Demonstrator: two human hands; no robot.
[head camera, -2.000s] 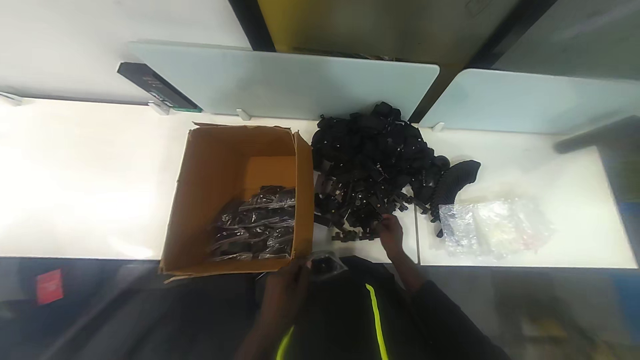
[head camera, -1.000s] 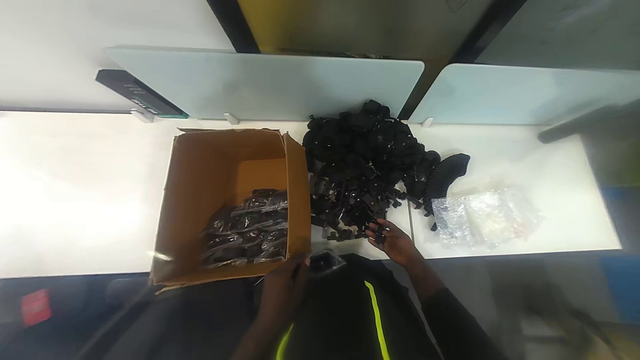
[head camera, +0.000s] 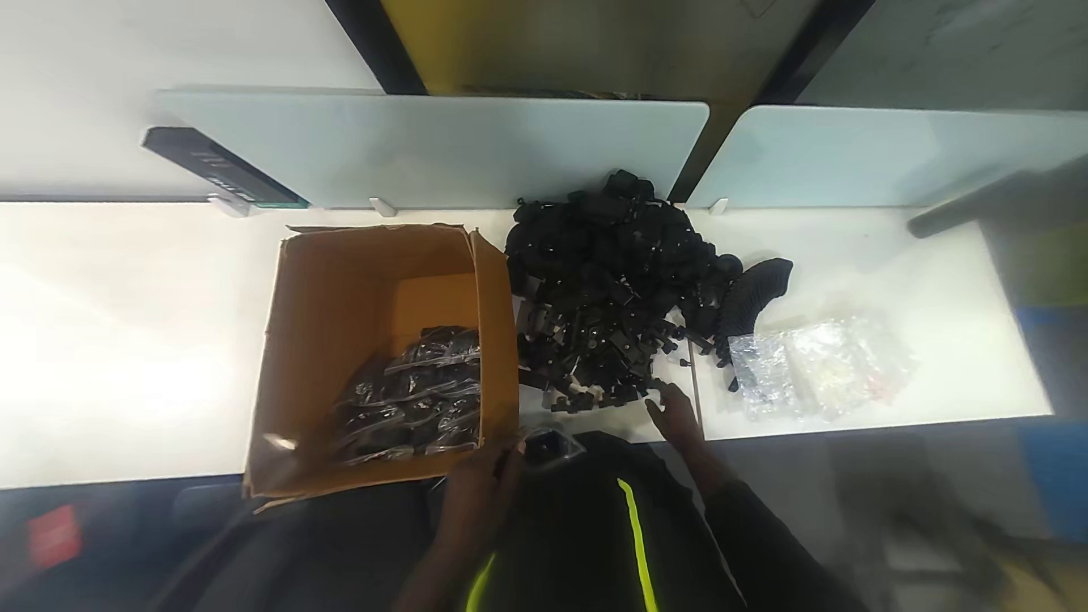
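Note:
My left hand is at the near right corner of an open cardboard box, shut on a clear plastic bag with something black inside. Several clear bags of black parts lie in the box. My right hand reaches the near edge of a heap of small black plastic parts, its fingertips beside the parts; whether it grips one is too small to tell. A ribbed black curved piece lies at the heap's right side.
Clear plastic bags lie flat on the white table at right. Pale upright panels run along the table's back edge, with a dark sign bearing writing at left. A dark rounded bar juts in at far right.
My right hand was turned with its palm more upward a second ago and is now turned toward the heap. My left hand stays by the box corner with the bag.

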